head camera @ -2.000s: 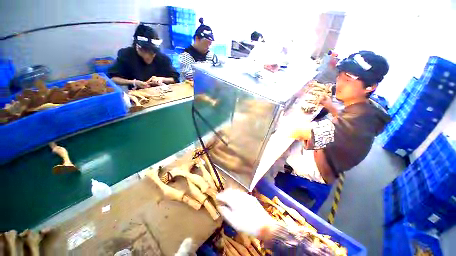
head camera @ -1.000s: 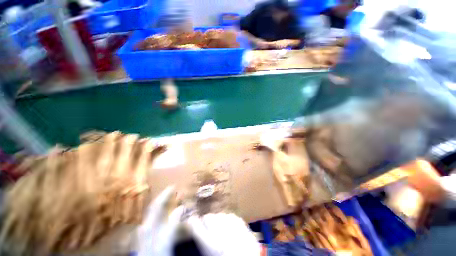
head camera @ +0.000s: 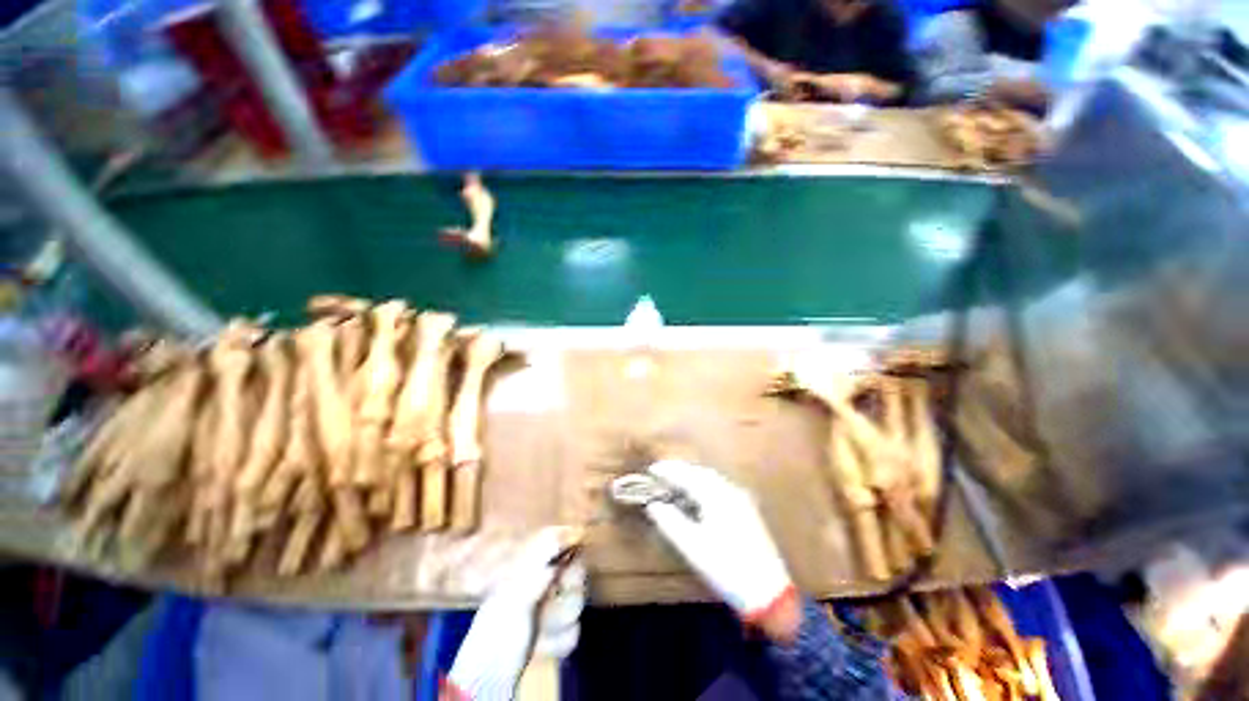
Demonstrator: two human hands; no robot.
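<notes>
My left hand (head camera: 527,619), in a white knit glove, is at the bench's front edge. It is closed around a wooden blank (head camera: 543,679); a pale stem shows below the hand and a dark-edged end at the fingertips. My right hand (head camera: 723,537), in a white glove with an orange-red cuff, reaches over the work board. Its fingertips are at a small whitish-grey oval dish (head camera: 636,489); whether they grip anything is unclear. Many tan blanks (head camera: 329,411) lie side by side at left. A smaller group of blanks (head camera: 890,445) lies at right.
A green conveyor belt (head camera: 740,253) runs behind the bench, with one wooden piece (head camera: 477,217) on it. A white squeeze bottle (head camera: 644,318) stands at its near edge. Beyond is a blue crate (head camera: 582,130) of brown parts. A metal box (head camera: 1137,370) is at right. A crate of blanks (head camera: 979,644) is below.
The view has turned left from the metal box to the bench. My right hand has moved from over the crate of blanks to the oval dish. My left hand now shows around a blank.
</notes>
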